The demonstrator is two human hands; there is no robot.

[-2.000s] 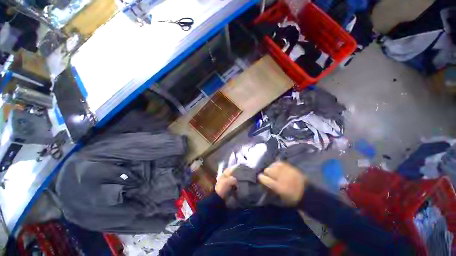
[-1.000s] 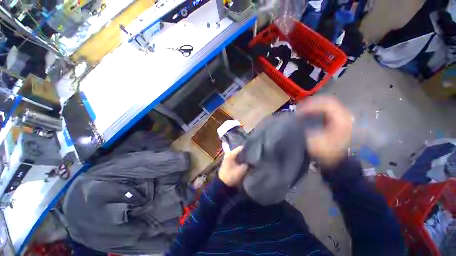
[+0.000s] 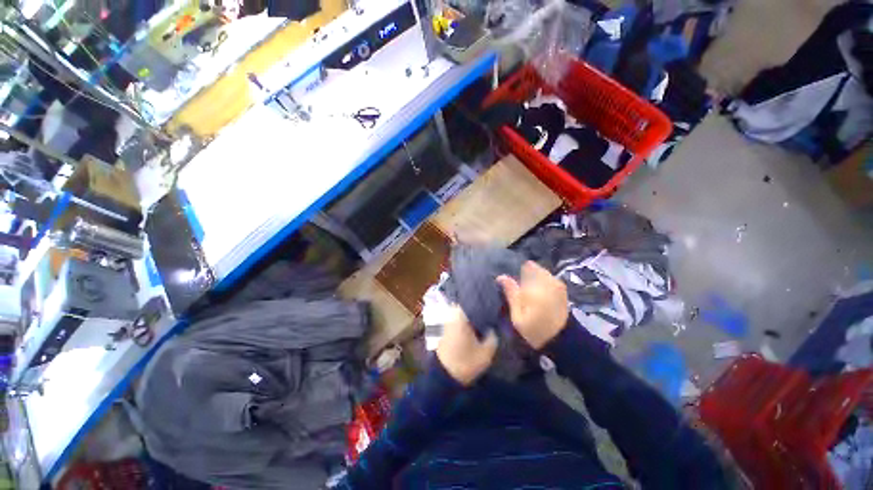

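A dark grey garment piece [image 3: 479, 278] with a white part at its left side is held in front of my body, over the bench edge. My left hand [image 3: 466, 352] grips its lower left side. My right hand [image 3: 538, 304] grips its right side, thumb on top. The hands are close together, and the fingers under the cloth are hidden. A large grey garment pile [image 3: 211, 392] with a small white label lies at the left by the table edge.
A white sewing table [image 3: 278, 163] with blue edge holds scissors [image 3: 367, 117]. A wooden bench [image 3: 503, 206] carries a brown mat [image 3: 414, 268]. A red crate [image 3: 646, 115] holds black and white pieces. Grey and white garments [image 3: 622, 278] lie on the floor. Another red crate [image 3: 766, 407] is lower right.
My right hand has come down and left from its raised position, closer to my left hand. The garment piece, spread out a second ago, is now bunched between both hands.
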